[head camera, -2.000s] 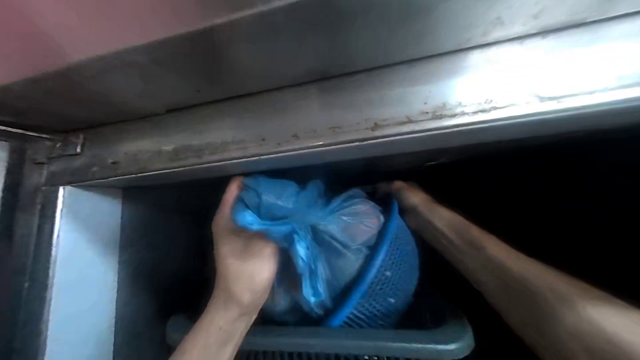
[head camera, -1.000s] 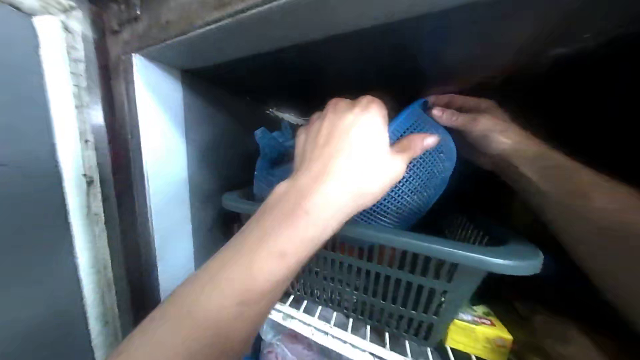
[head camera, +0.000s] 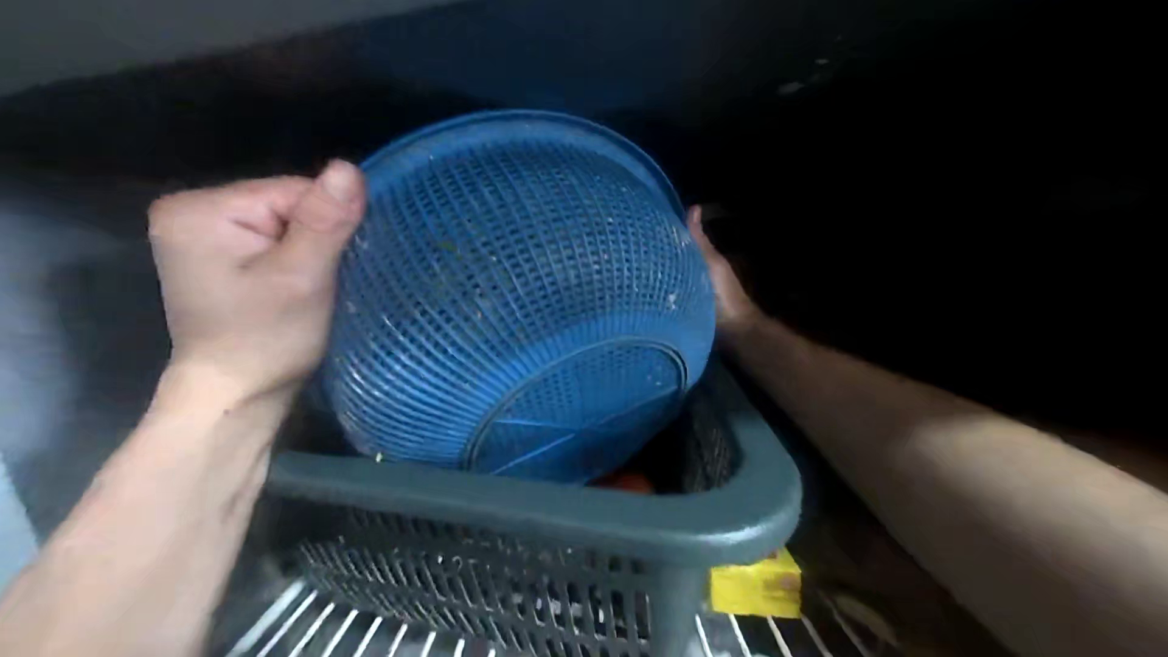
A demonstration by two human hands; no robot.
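A blue plastic colander basket (head camera: 538,265) is tilted on its side above a grey-green plastic basket (head camera: 529,511), its round base facing me and low over the front rim. At the left, my left hand (head camera: 265,255) grips the colander's rim with curled fingers, thumb on top. My right hand (head camera: 721,274) holds the opposite side of the colander; most of its fingers are hidden behind it. The colander's opening faces away, so its inside cannot be seen. Something reddish (head camera: 628,481) shows inside the grey-green basket.
The grey-green basket stands on a white wire shelf (head camera: 365,634) inside a dark cabinet. A yellow box (head camera: 757,584) sits just right of the basket, below its rim. A pale wall panel edge (head camera: 14,520) is at the far left.
The blue colander has turned so that its base now faces me. My left hand has moved from in front of it to its left rim. The blue plastic bag is out of sight. The view is closer.
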